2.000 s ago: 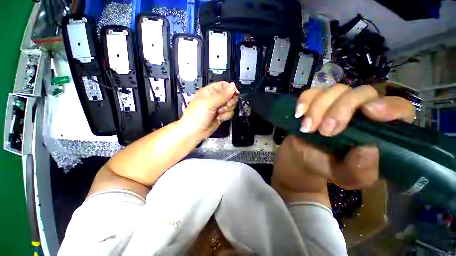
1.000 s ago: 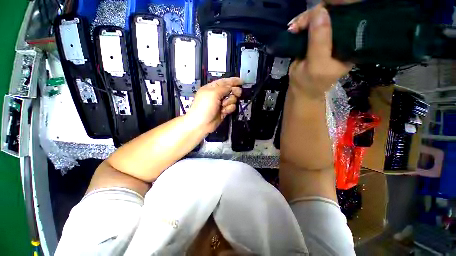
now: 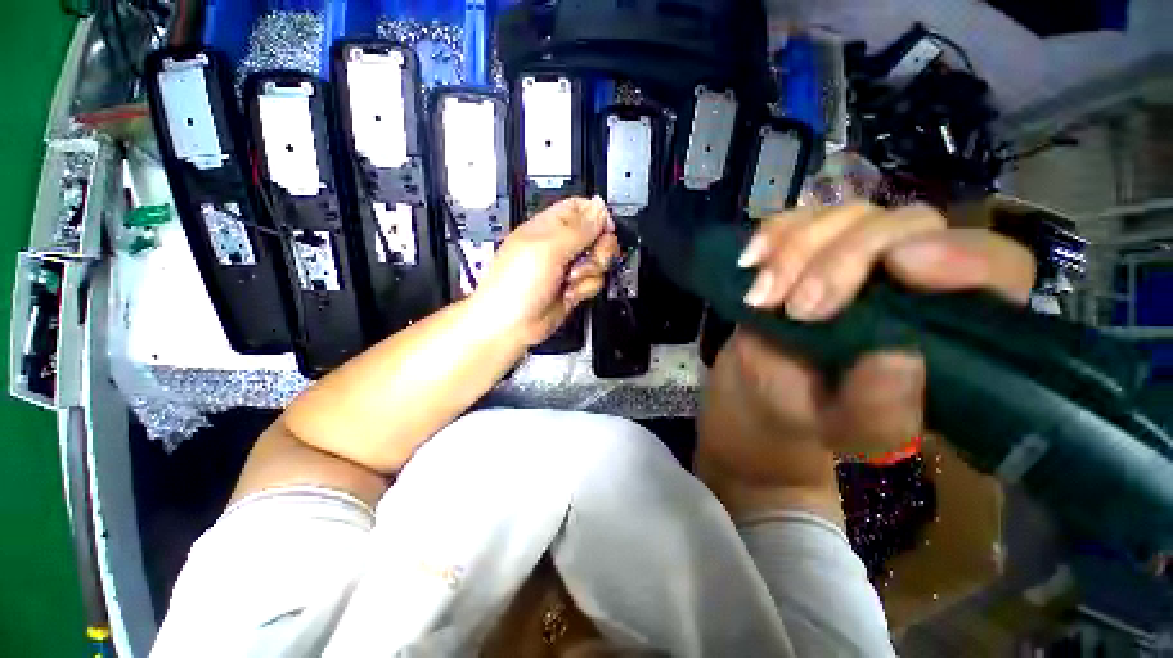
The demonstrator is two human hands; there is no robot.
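My right hand point(image 3: 855, 309) is wrapped around a dark-green electric screwdriver point(image 3: 1029, 399), whose blurred black nose points left toward my left hand. My left hand point(image 3: 553, 264) is near the middle of the row, thumb and fingertips pinched together beside the nose. Anything between the fingertips is too small to tell. Black housings point(image 3: 238, 289) lie side by side in a row across the bench, each with a silver-white metal plate point(image 3: 471, 151) in its upper half. My left hand partly covers the lower parts of the middle housings. The screwdriver and right hand hide the lower right ones.
A large black molded cover point(image 3: 618, 45) lies behind the row, with blue bins point(image 3: 476, 32) beside it. Small parts trays point(image 3: 39, 328) stand at the left edge. Black parts and wires point(image 3: 920, 116) are heaped at the back right. A cardboard box point(image 3: 958, 540) is below right.
One second ago the screwdriver and right hand were raised at the upper right. Now they are lower, with the nose beside my left fingertips. My left hand has barely moved.
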